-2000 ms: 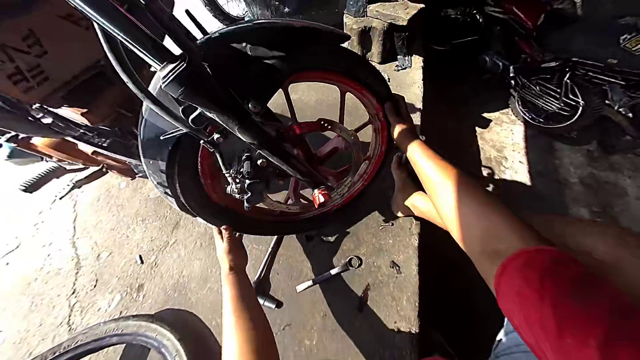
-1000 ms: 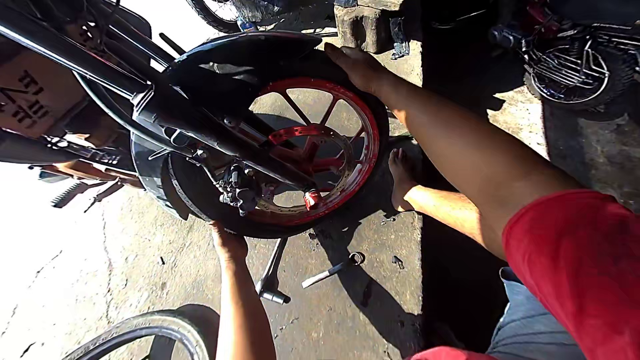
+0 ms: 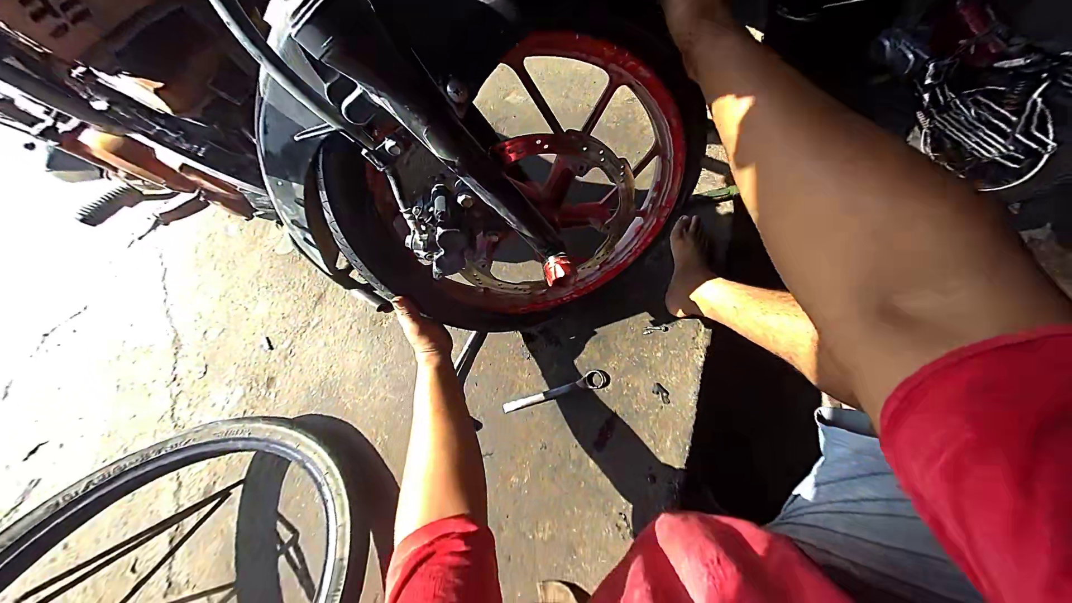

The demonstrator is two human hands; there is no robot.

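A motorcycle wheel with a red alloy rim (image 3: 667, 180) and black tyre stands tilted beside the black fork leg (image 3: 435, 138). The brake disc (image 3: 621, 180) lies by the hub, and a brake caliper (image 3: 435, 239) hangs left of it. A red piece (image 3: 558, 270) sits at the fork's lower end. My left hand (image 3: 425, 331) holds the tyre's lower edge, its fingers partly hidden beneath. At the top edge, my right hand (image 3: 697, 18) reaches to the tyre's upper right; its fingers are out of view or in dark shadow.
A ring spanner (image 3: 548, 394) lies on the concrete, near a partly hidden metal tool (image 3: 469, 356). At lower left is a loose tyre (image 3: 331, 477). My bare foot (image 3: 691, 260) is right of the wheel. Another motorcycle (image 3: 984, 109) stands upper right.
My right hand has moved from the tyre's right side up to its top. My left hand stays at the lower edge. The view has come closer to the wheel.
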